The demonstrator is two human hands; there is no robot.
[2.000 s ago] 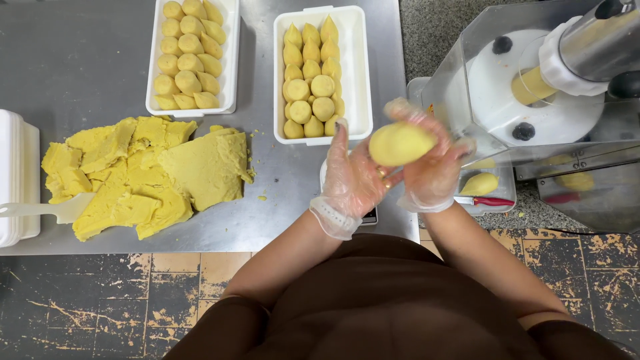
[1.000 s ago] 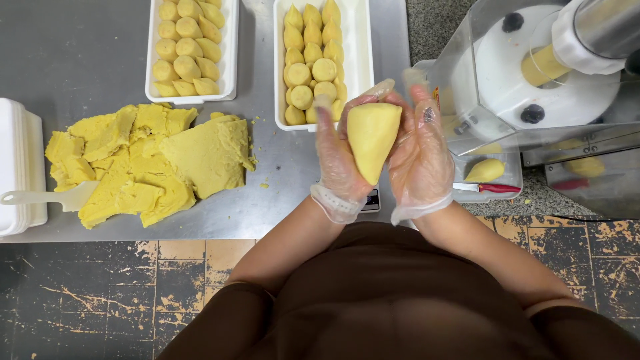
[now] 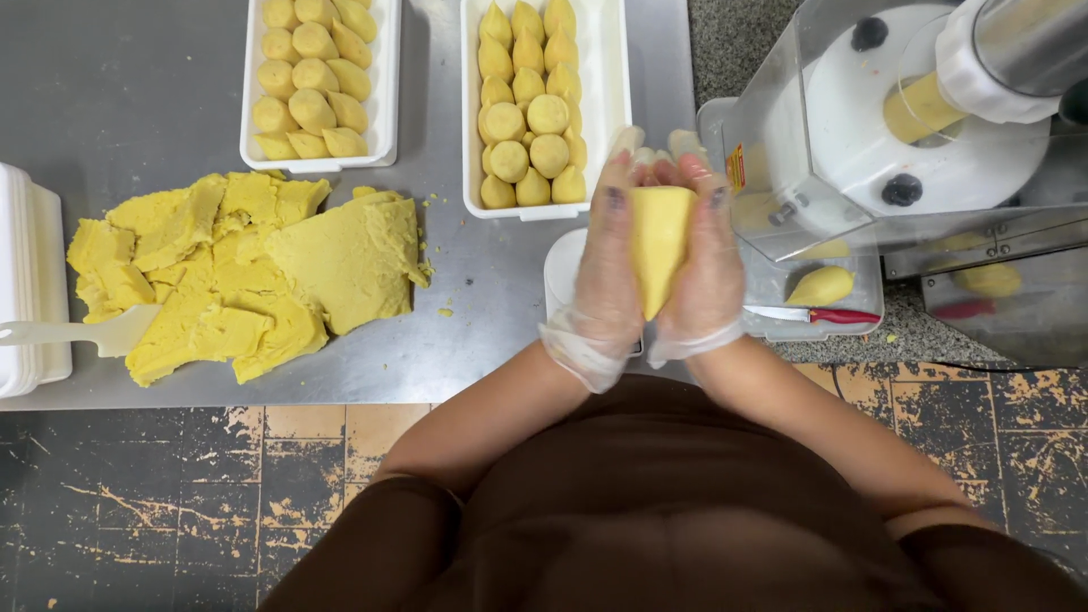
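A cone-shaped piece of yellow dough (image 3: 660, 242) is pressed between my two gloved hands, its narrow tip toward my body and its flat wide end away. My left hand (image 3: 605, 263) lies along its left side and my right hand (image 3: 707, 255) along its right; both wear clear plastic gloves. Beyond my left hand is a white tray (image 3: 469, 153) of shaped dough pieces, some teardrop, some with round flat ends up. Partly under my left hand is a white round-topped device (image 3: 563, 265), mostly hidden.
Another filled white tray (image 3: 321, 163), a big mass of yellow dough (image 3: 212, 272) with a white spatula (image 3: 127, 330), and stacked white containers (image 3: 34, 280) stand left. Right are a forming machine (image 3: 926, 127) and a clear tray (image 3: 799, 333) with a dough piece (image 3: 821, 286) and red-handled knife (image 3: 841, 316).
The dough piece, tilted and blurred in my hands two seconds earlier, now points its tip toward my body. My hands have closed in along its sides, with the fingers directed away from me.
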